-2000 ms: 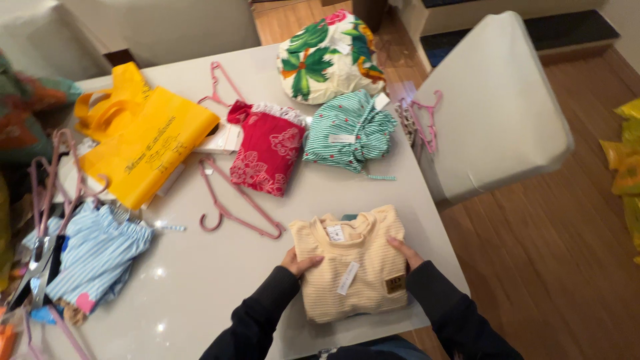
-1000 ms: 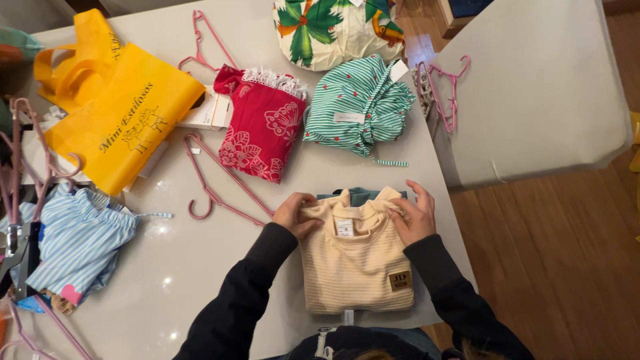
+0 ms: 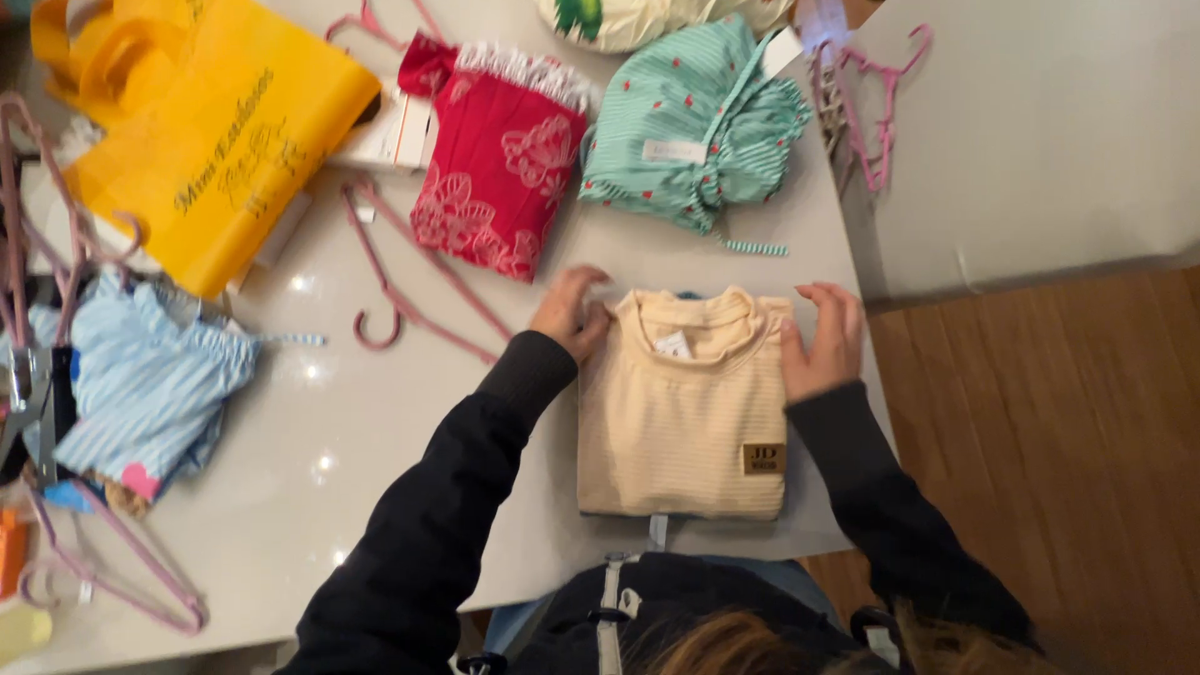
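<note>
A folded cream ribbed top (image 3: 689, 412) lies on the light glossy table, its neckline away from me and a brown patch at its lower right. Dark fabric peeks out beneath its lower edge. At its upper left corner is my left hand (image 3: 574, 314), fingers curled and close to the fabric. My right hand (image 3: 827, 339) rests along the upper right edge, thumb and fingers apart. Beyond them lie a folded red floral garment (image 3: 502, 164) and a bundled green striped garment (image 3: 698, 131) with a tag. A pink hanger (image 3: 412, 305) lies left of my left hand.
A yellow bag (image 3: 225, 141) with printing lies at the upper left. Below it are a blue striped garment (image 3: 155, 384), scissors (image 3: 37, 403) and several pink hangers (image 3: 122, 591). A pale chair (image 3: 1041, 141) stands beyond the table's right edge, another pink hanger (image 3: 877, 122) on it.
The cream top's neckline now lies flatter. My hands have gone from gripping its upper part to the sides of its upper corners. The white tag that hung on its front earlier no longer shows there.
</note>
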